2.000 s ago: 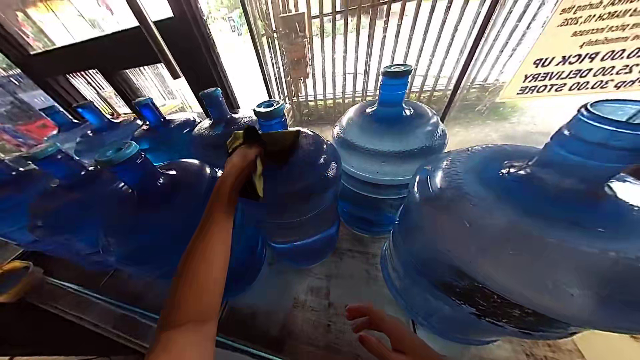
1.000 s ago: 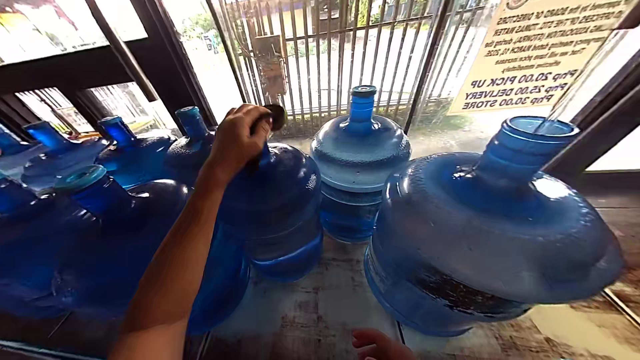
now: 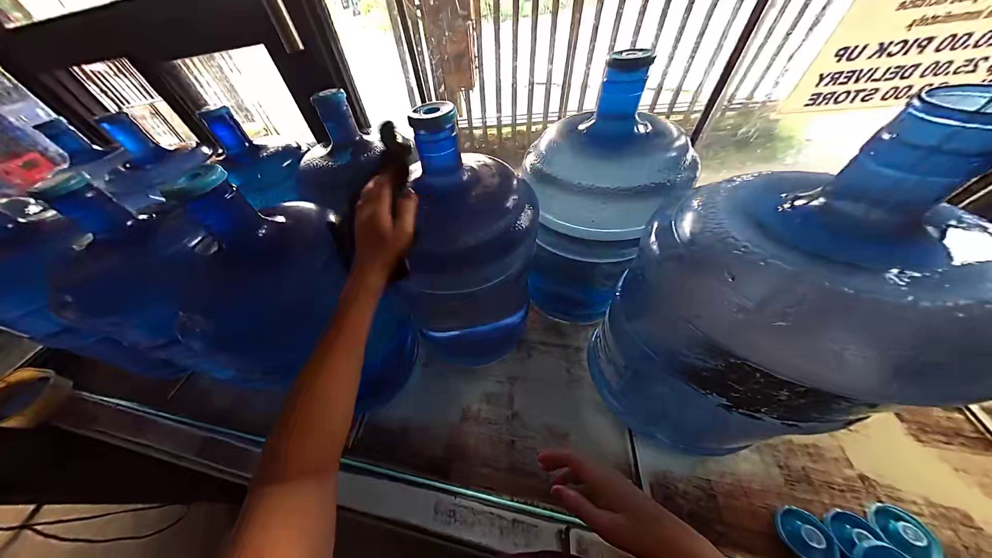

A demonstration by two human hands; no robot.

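My left hand is closed on a dark cloth, pressed to the left side of a capped blue water jug. Left of that hand stands another large blue jug with a teal cap. My right hand hangs over the counter's front edge, fingers apart and empty. A capped jug stands farther back, toward the window bars. Nearest on the right is a big blue jug with an uncapped neck.
More blue jugs crowd the left side. Several teal caps lie at the counter's lower right. A tape roll sits at the left front edge. A sign hangs on the window, before a barred fence.
My left hand has moved with the cloth from the top of the middle jug down to its left side. The jug's capped neck now shows.
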